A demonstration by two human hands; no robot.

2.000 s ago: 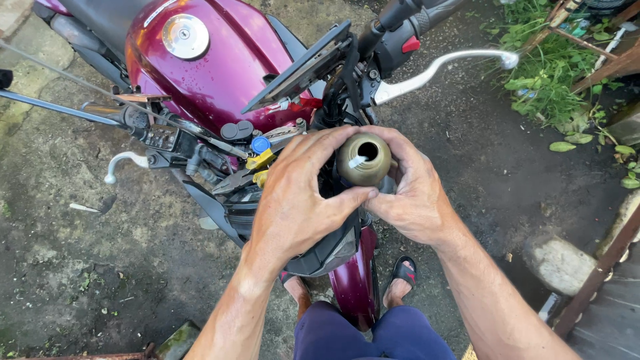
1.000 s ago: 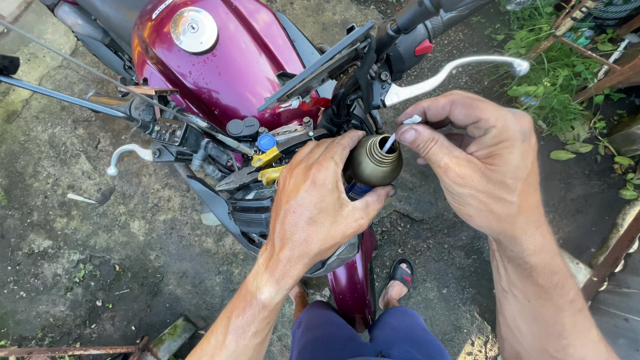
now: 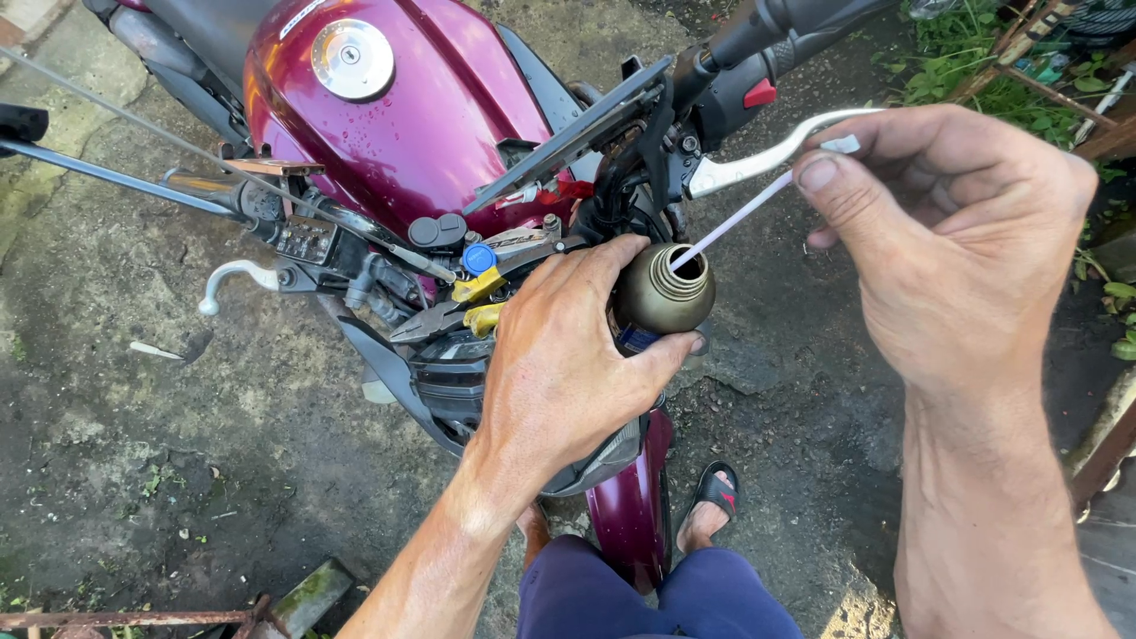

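Observation:
My left hand (image 3: 577,355) is wrapped around an olive-coloured bottle (image 3: 666,302) with a threaded, uncapped neck, held above the front of a purple motorcycle. Between the thumb and fingers of my right hand (image 3: 950,213) is a thin white stick (image 3: 741,215) with a small white piece at its upper end. It slants down into the bottle's mouth, where its lower end is hidden. Pliers with yellow handles (image 3: 479,286) lie on the motorcycle just left of my left hand, beside a blue round cap (image 3: 479,258).
The purple fuel tank (image 3: 426,106) fills the upper middle. A silver brake lever (image 3: 754,164) passes behind my right hand, and another silver lever (image 3: 232,277) juts out at left. The purple front fender (image 3: 626,515) extends between my legs. Plants and rusty metal bars stand at upper right.
Two seconds ago both hands were around the bottle, with a white piece in its mouth. My right hand has since left the bottle and drawn the white stick up and to the right.

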